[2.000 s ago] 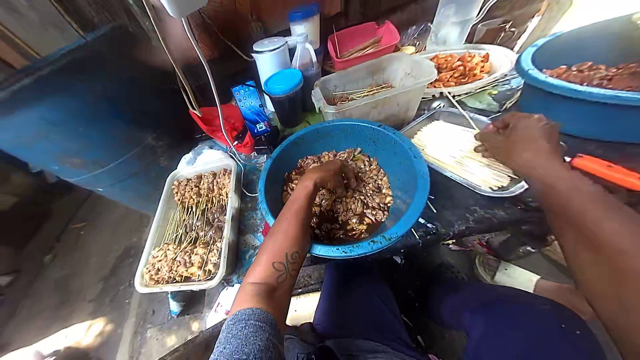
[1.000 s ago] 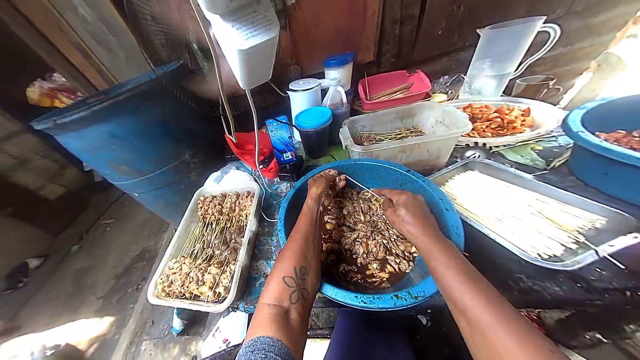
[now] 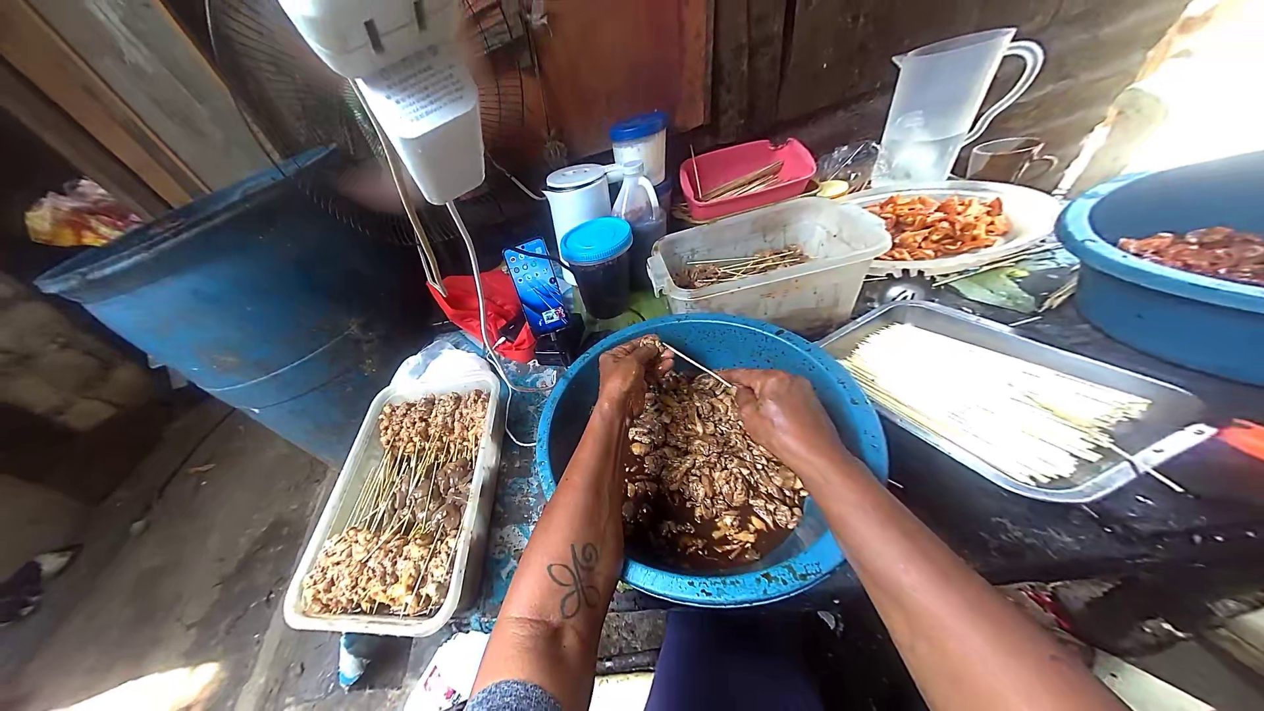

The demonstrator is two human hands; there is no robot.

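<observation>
Both hands are over a blue plastic basin [image 3: 713, 591] of marinated meat pieces [image 3: 731, 454] in dark liquid. My right hand [image 3: 785, 415] grips one end of a thin bamboo skewer [image 3: 696, 363]. The skewer's other end meets my left hand [image 3: 632, 370], whose fingers are closed on a small piece of meat at the basin's far left side. Right of the basin, a metal tray [image 3: 1052, 491] holds many bare skewers [image 3: 987, 395]. On the left, a white plastic tray [image 3: 296, 583] holds loaded meat skewers [image 3: 385, 568].
Behind the basin stand a translucent container [image 3: 839, 262] with skewers, a pink basket [image 3: 800, 163], a blue-lidded jar [image 3: 597, 267] and a pitcher [image 3: 933, 109]. An oval plate [image 3: 1037, 212] and another blue basin [image 3: 1136, 296] hold meat. A power strip [image 3: 434, 118] hangs overhead by cords.
My right hand has moved from the tray of bare skewers to the basin, with a skewer in it. My left hand has lifted from the meat pile to the skewer's far end.
</observation>
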